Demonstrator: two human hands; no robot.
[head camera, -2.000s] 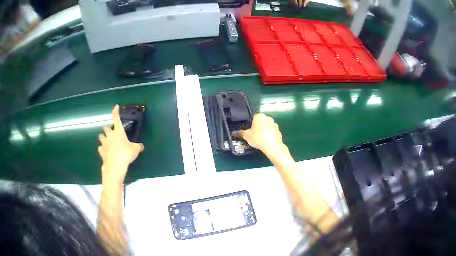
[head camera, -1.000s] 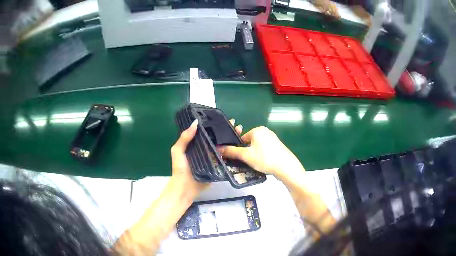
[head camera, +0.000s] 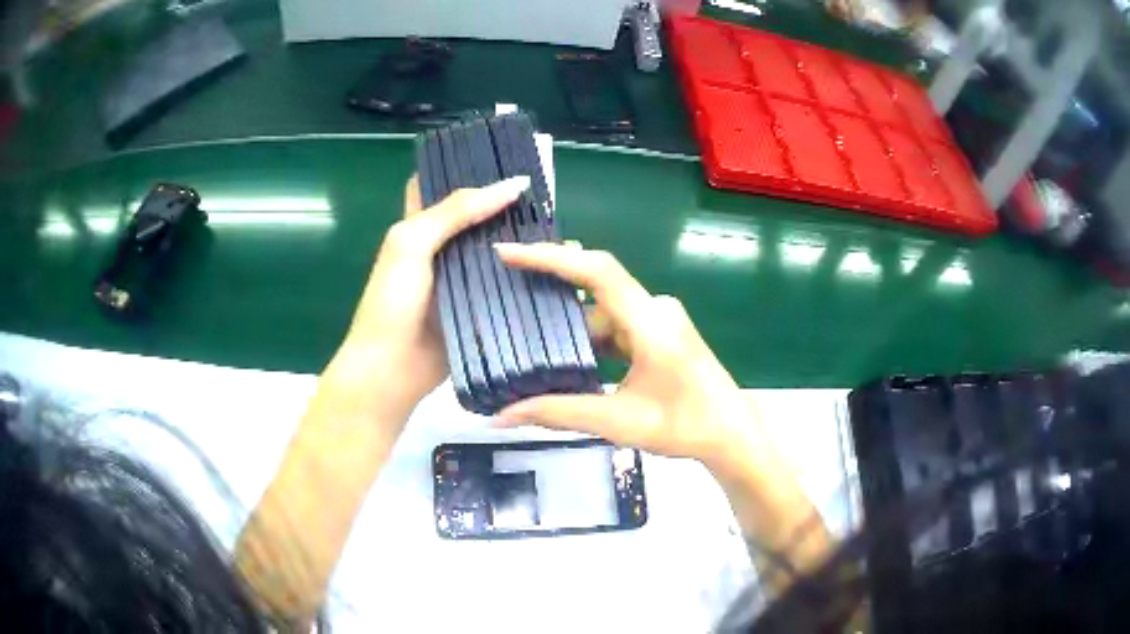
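Observation:
A stack of several dark grey phone frames (head camera: 514, 310) is held edge-on above the near edge of the green belt. My left hand (head camera: 421, 273) grips its left side, with the thumb across the edges. My right hand (head camera: 644, 353) holds its right side, with fingers on the edges and at the lower end. A single phone frame (head camera: 540, 490) lies flat on the white surface below the stack, its open cut-outs showing white.
A dark phone frame pile (head camera: 149, 248) lies on the green belt (head camera: 285, 285) at left. A red tray (head camera: 843, 130) is beyond the belt. A black tray (head camera: 967, 483) stands at right. Dark pieces (head camera: 403, 77) and a grey sheet (head camera: 174, 77) lie at the back.
Both hands first were apart on the belt, then took up the stack together. The stack has since turned edge-on and its front frame lies against the others. The view has shifted.

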